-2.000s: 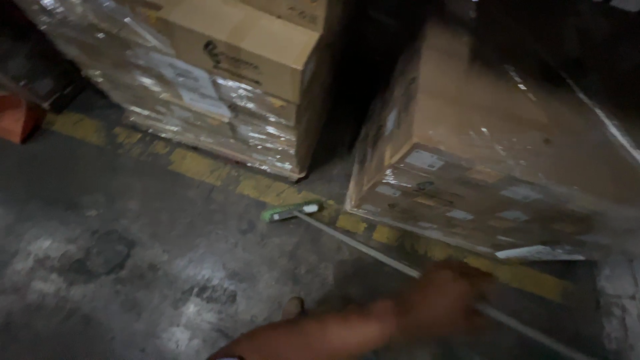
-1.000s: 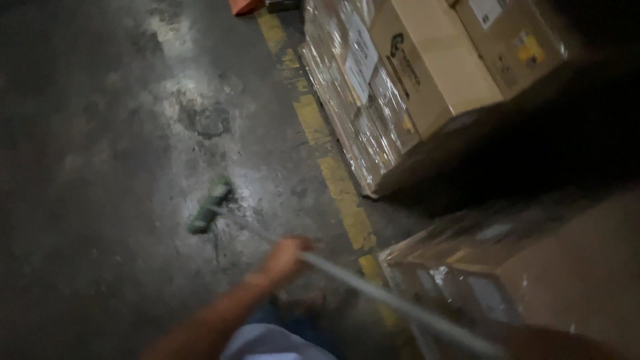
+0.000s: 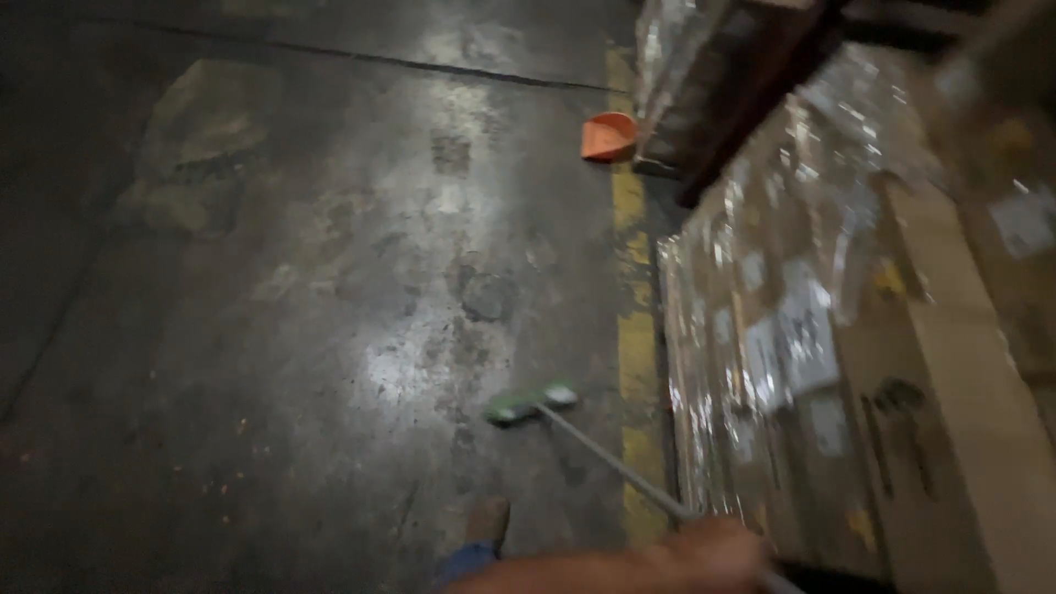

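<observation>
My left hand (image 3: 718,549), blurred at the bottom edge right of centre, is closed around the pale handle of a push broom. Its forearm comes in from the bottom middle. The handle runs up and left to the green and white broom head (image 3: 530,404), which is at the concrete floor, left of the yellow line. My right hand is out of view. An orange dustpan (image 3: 609,137) lies farther off, by the yellow floor line and the corner of a wrapped pallet load.
Stretch-wrapped cardboard boxes (image 3: 792,346) line the right side, beside the worn yellow line (image 3: 639,355). A dark red rack beam (image 3: 763,99) slants above them. Small bits of debris (image 3: 223,488) lie on the floor at lower left. A shoe (image 3: 488,520) shows at the bottom.
The view has swung left along the aisle, bringing the whole dustpan into sight. The broom head has moved over the floor, with my left hand still on the handle.
</observation>
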